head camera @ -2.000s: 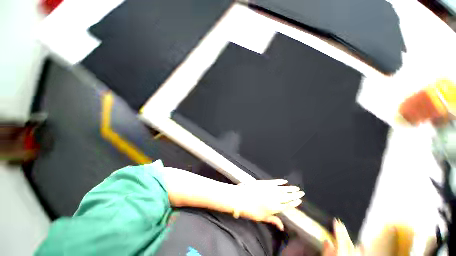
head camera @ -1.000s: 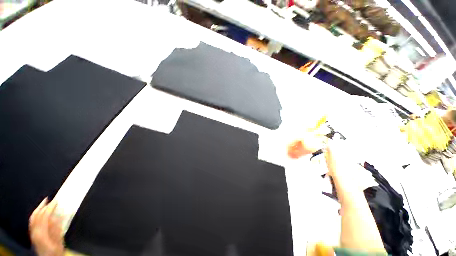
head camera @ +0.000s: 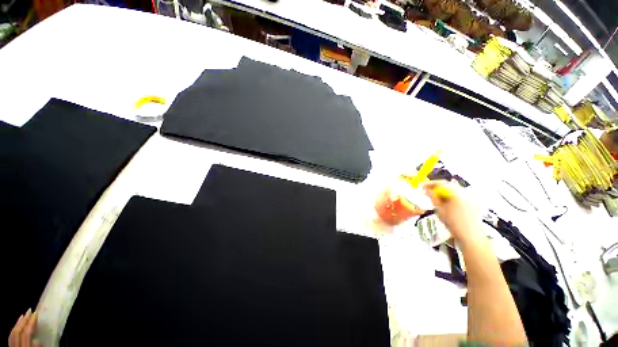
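A black stepped panel (head camera: 251,264) lies flat before me. A second black panel (head camera: 61,183) lies at the left. My right hand (head camera: 447,198) is at the orange-red glue pot (head camera: 395,209), its fingers closed around a small yellow thing that I cannot name surely. A yellow brush handle (head camera: 427,169) sticks up from the pot, beside the hand. My left hand (head camera: 24,331) is cut off by the lower left corner. Only its fingers show, near the left panel and the worn table edge; whether it grips anything is hidden.
A fanned black panel stack (head camera: 264,122) lies at the far side, with a white tape roll with yellow (head camera: 150,108) by its left end. Black scraps (head camera: 535,291) heap at the right. A crumpled wrapper (head camera: 432,229) lies near the pot. Shelving (head camera: 339,44) stands beyond the table.
My view has swung up and right. My right hand has gone from the near edge to the pot, and a yellow thing now shows in it. My left hand has left the near edge for the lower left.
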